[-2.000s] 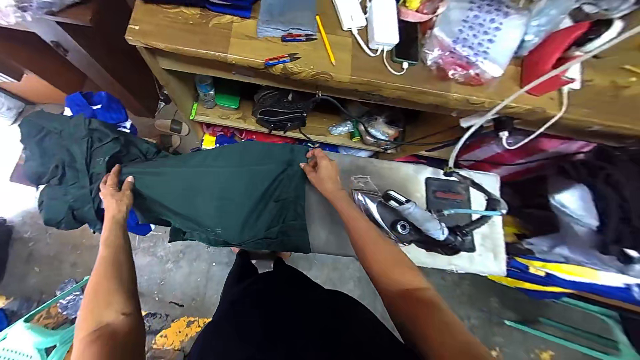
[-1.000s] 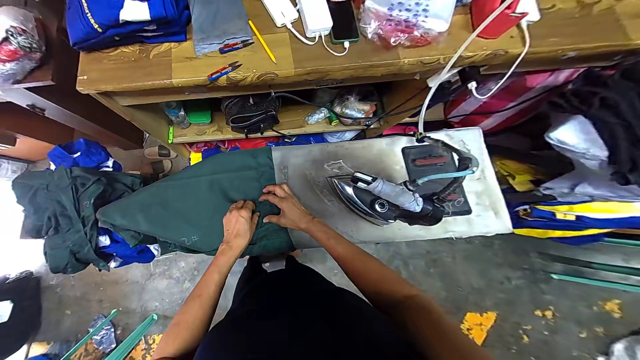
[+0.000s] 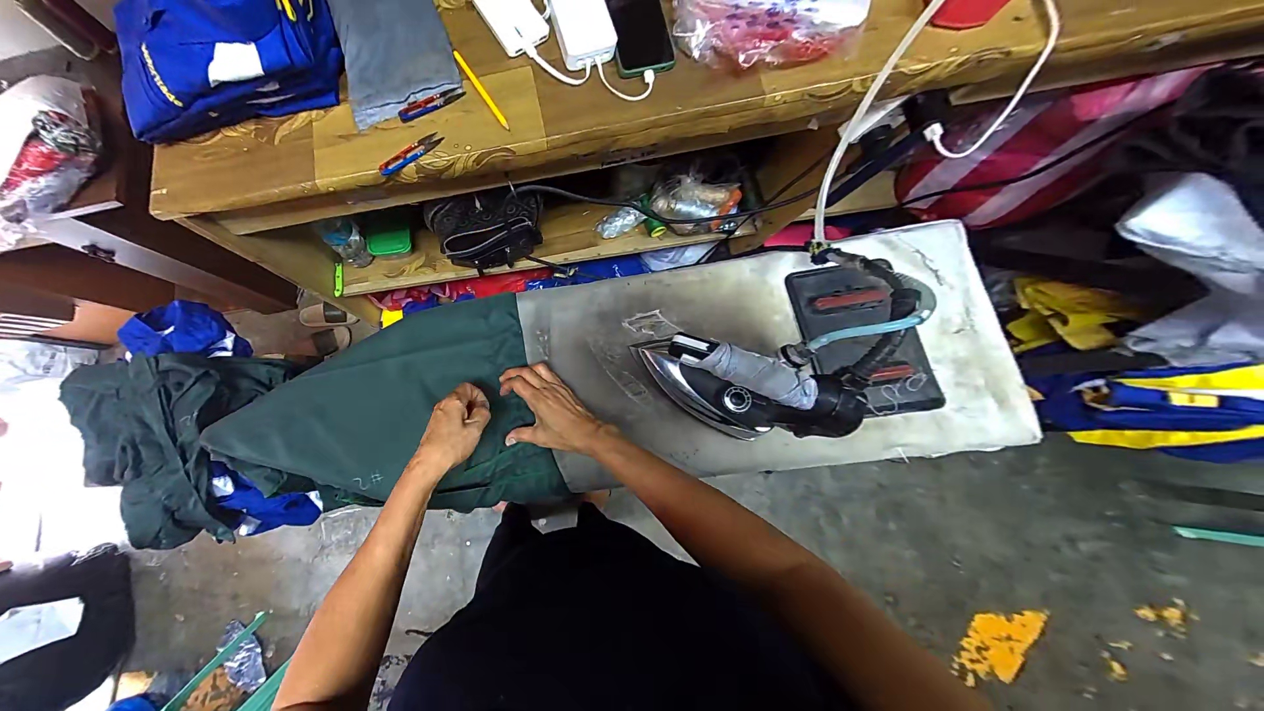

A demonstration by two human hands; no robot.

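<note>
Dark green fabric (image 3: 385,385) lies over the left part of an ironing board (image 3: 711,296), its bunched end hanging past the narrow tip. My left hand (image 3: 457,425) rests on the fabric with fingers curled; whether it pinches the cloth is unclear. Beside it, my right hand (image 3: 550,410) has thumb and fingers spread at the fabric's right edge and holds nothing. A steam iron (image 3: 731,390) with a cloth-wrapped handle lies to the right of my right hand, its tip toward the fabric. The iron's rear is near a black rest pad (image 3: 864,341), where a hose runs.
A wooden table (image 3: 553,118) behind the board bears thread snips (image 3: 411,155), a yellow pencil (image 3: 481,91), a phone (image 3: 640,38) and white chargers (image 3: 583,35). A white cable (image 3: 869,99) rises from the board. Blue and yellow cloth (image 3: 1155,410) hangs at the right.
My left hand has moved right from the fabric's left part to beside my right hand. More grey board shows right of the fabric than two seconds ago. The view has shifted.
</note>
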